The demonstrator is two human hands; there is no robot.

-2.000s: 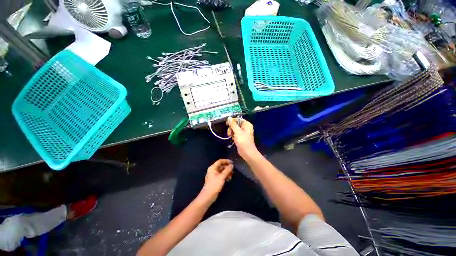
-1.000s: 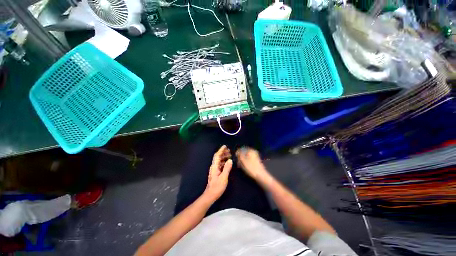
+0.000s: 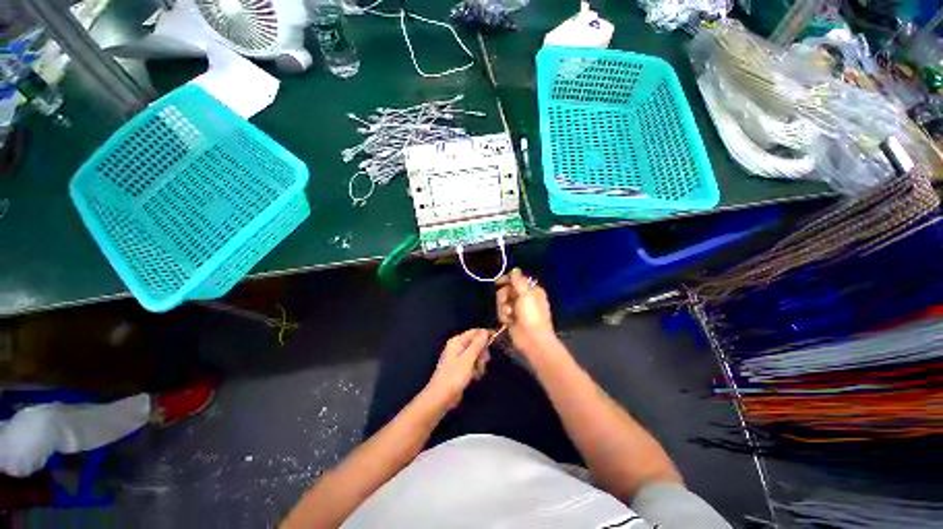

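The white cable tester (image 3: 465, 191) lies at the bench edge, with a green socket strip on its near side. A short white cable (image 3: 483, 277) loops down from the strip, both ends at the sockets. Below it, my right hand (image 3: 525, 310) and my left hand (image 3: 461, 364) are close together, fingers closed on a thin short cable (image 3: 498, 335) that shows between them. Most of that cable is hidden by the fingers. A loose pile of grey-white cables (image 3: 398, 136) lies behind and left of the tester.
A turquoise basket (image 3: 191, 196) stands left; another basket (image 3: 627, 134) with a few cables stands right. A fan (image 3: 243, 23), bottle (image 3: 336, 47) and bagged coils (image 3: 765, 114) lie behind. Hanging cables (image 3: 838, 387) are at right. A person's leg (image 3: 88, 429) shows lower left.
A white cable now loops from the tester with both ends at the strip. My right hand has left the strip and come down beside my left hand. The view has shifted slightly.
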